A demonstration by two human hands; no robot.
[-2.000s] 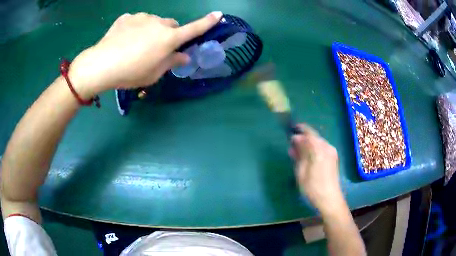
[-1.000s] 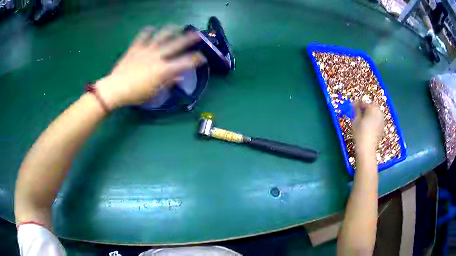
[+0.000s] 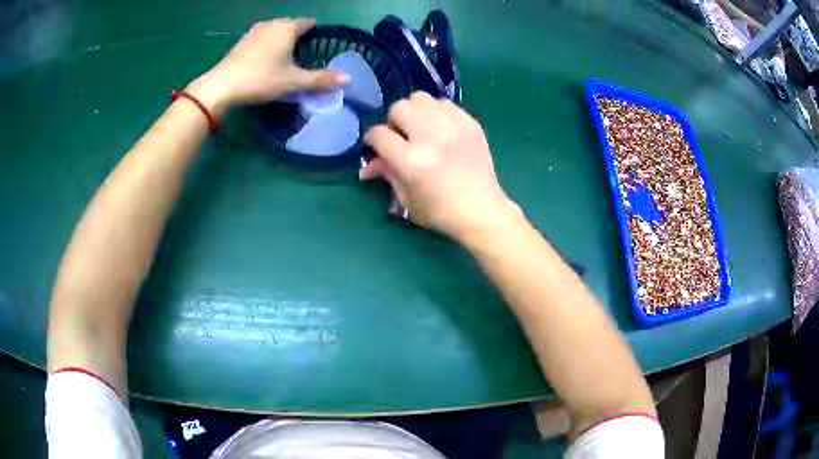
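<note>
A dark round fan unit with a pale grey blade lies on the green belt, its dark base at its upper right. My left hand holds the cage from the left, thumb over the blade, fingers on the rim. My right hand is at the cage's lower right edge, fingertips pinched together; what they hold is too small or hidden to tell. The mallet is mostly hidden under my right hand and forearm; a bit of its head and its grip end show.
A blue tray of small copper and silvery parts stands on the green belt at the right. A clear bag of small parts lies beyond it at the right edge. The belt's near edge curves along the bottom, with brown cardboard below it.
My right hand has moved left from the parts tray to the fan's edge, over the mallet. My left hand has settled on the cage, and the fan lies slightly further up and right.
</note>
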